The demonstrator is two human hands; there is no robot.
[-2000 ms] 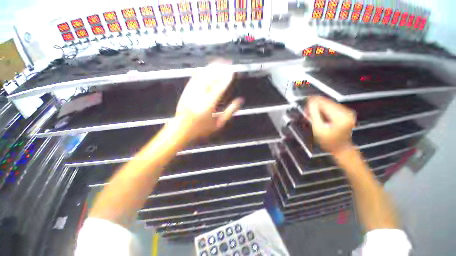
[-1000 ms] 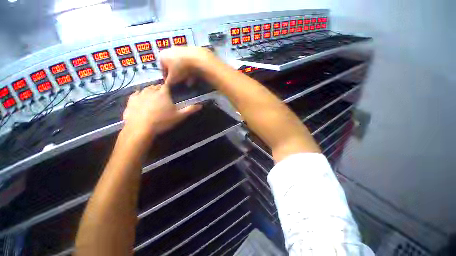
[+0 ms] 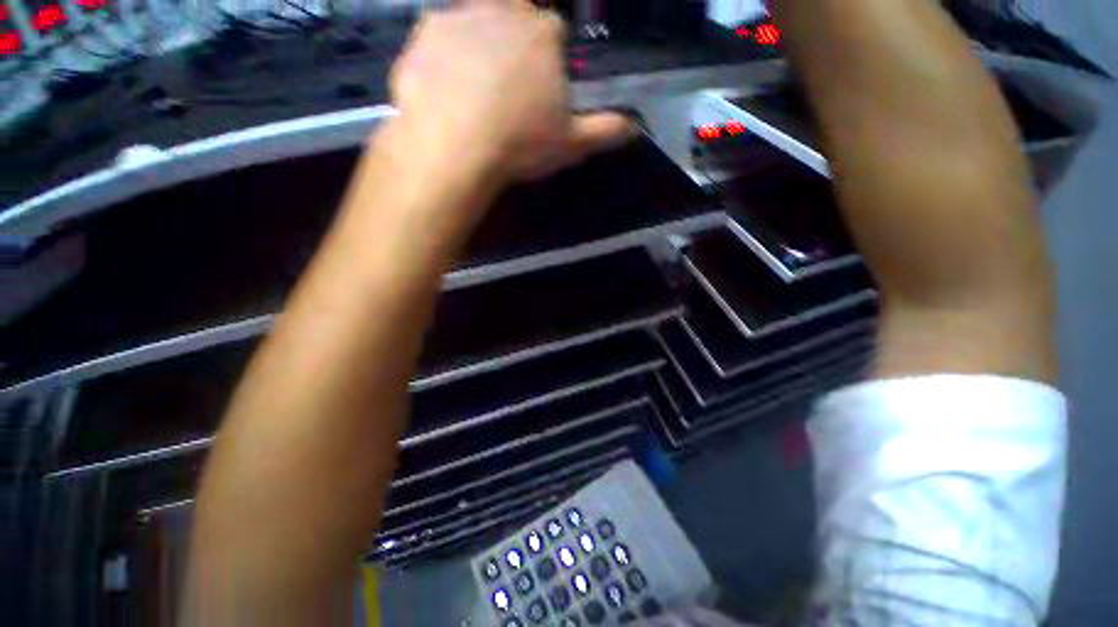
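Note:
My left hand is over the front edge of the black top rack shelf, thumb pointing right. Its fingertips are hidden, so what it holds cannot be told. My right hand is out of the picture beyond the top edge. Only the bare right forearm and white sleeve show at the right. A white tray with rows of round watches lies low at the bottom centre, below the shelves, partly cut off by the picture's edge.
Closely stacked black shelves with silver-white edges run below the top shelf. A second rack stands at the right. Red digital displays and black wires are at the upper left. A yellow floor line shows at the bottom.
The view has tilted down, bringing the watch tray back in. My left hand now shows higher in the picture. My right hand has gone from beside the left hand to beyond the top edge.

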